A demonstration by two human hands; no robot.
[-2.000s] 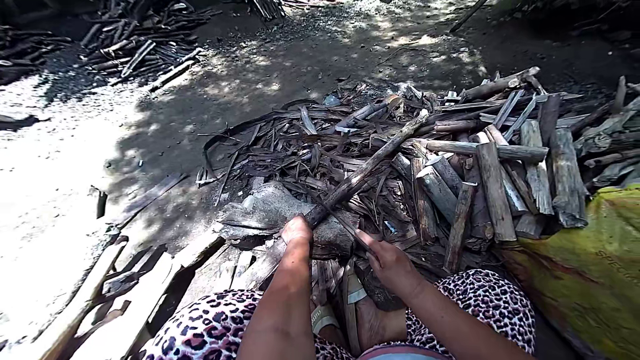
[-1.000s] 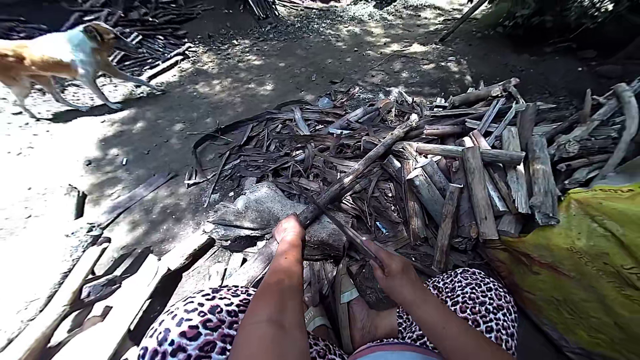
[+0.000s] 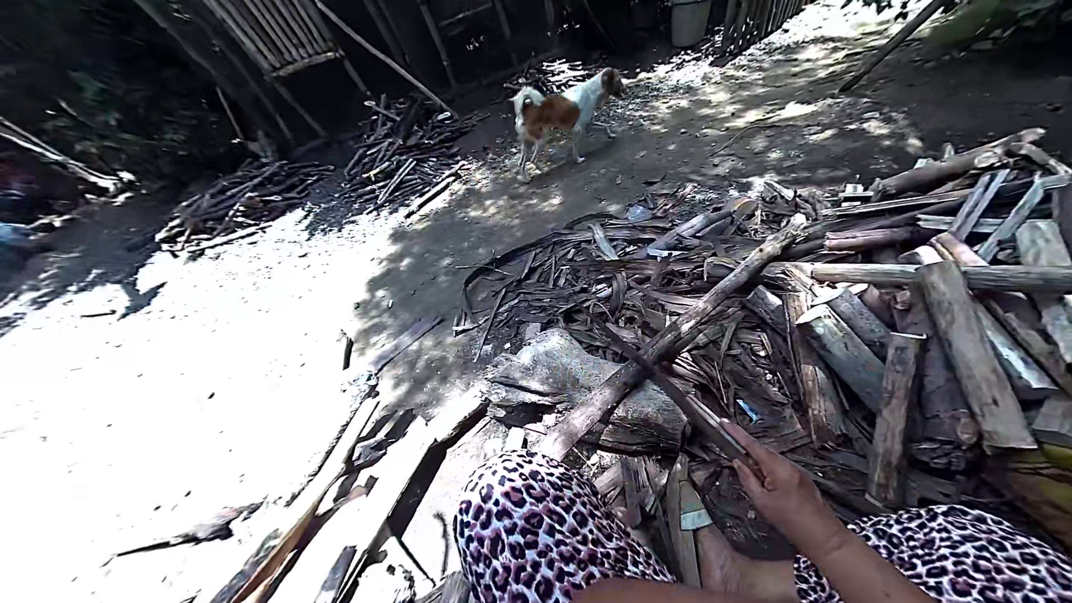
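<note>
My right hand (image 3: 775,486) grips the near end of a long, dark bladed tool (image 3: 674,389), which looks like a machete. Its blade points up and left, across a long wooden branch (image 3: 691,322). That branch lies slantwise over a thick wood block (image 3: 561,368), its lower end close to my left knee. Of my left side only the forearm (image 3: 645,591) shows at the bottom edge; the left hand is out of the picture. Strips of bark and wood chips (image 3: 536,293) lie around the block.
Split firewood (image 3: 971,360) is heaped at the right. Long boards (image 3: 377,511) lie at lower left. A brown and white dog (image 3: 557,117) stands beyond the chips, near piles of sticks (image 3: 402,159). A light bucket (image 3: 690,22) is at the back. My sandalled foot (image 3: 720,561) is beside the block.
My left hand has let go of the branch and left the view. The dog, at the far left a second ago, is now farther right. The view has swung left and up.
</note>
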